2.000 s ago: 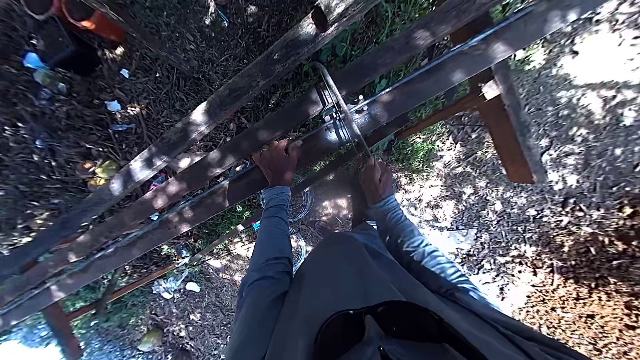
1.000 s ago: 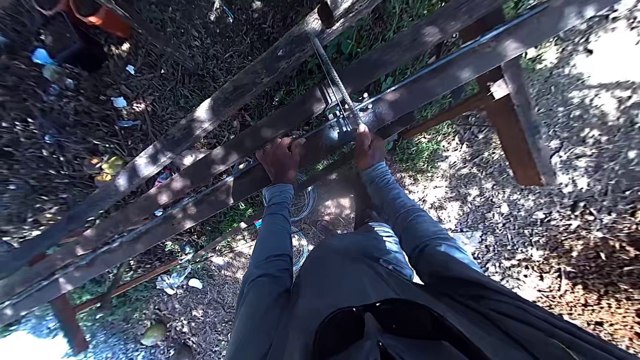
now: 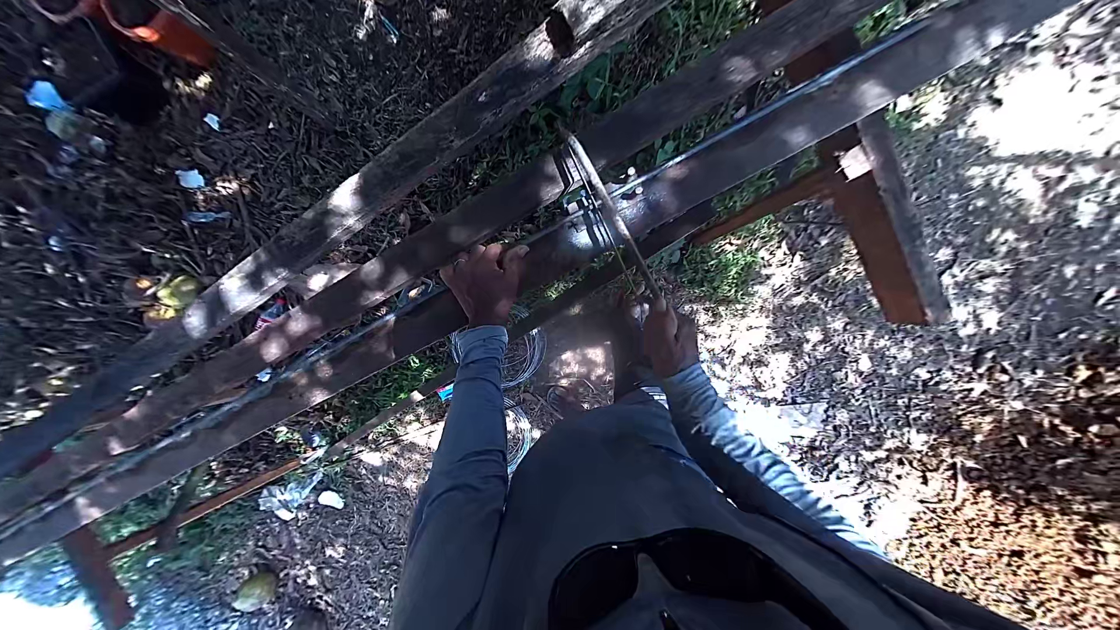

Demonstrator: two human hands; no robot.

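Note:
My right hand (image 3: 670, 338) is closed around the near end of a saw with a curved metal frame (image 3: 610, 204), which looks like a hacksaw. Its frame lies crosswise over the long dark beams, beside small bolts or pegs (image 3: 632, 182) and dark bands around the beams. To the left of the saw, my left hand (image 3: 486, 280) grips the near beam (image 3: 691, 194), fingers over its top. The blade's contact with the work cannot be made out. A second long beam (image 3: 490, 197) runs parallel just beyond.
A weathered timber (image 3: 398, 175) slants across farther out. Upright posts (image 3: 884, 236) carry the beams. Coiled wire (image 3: 523, 359) lies on the ground by my legs. Orange containers (image 3: 157, 35) and litter lie at the upper left; a green husk (image 3: 255, 591) is at the lower left.
My right hand and the saw moved away from my body, then back toward it. My left hand has stayed on the beam.

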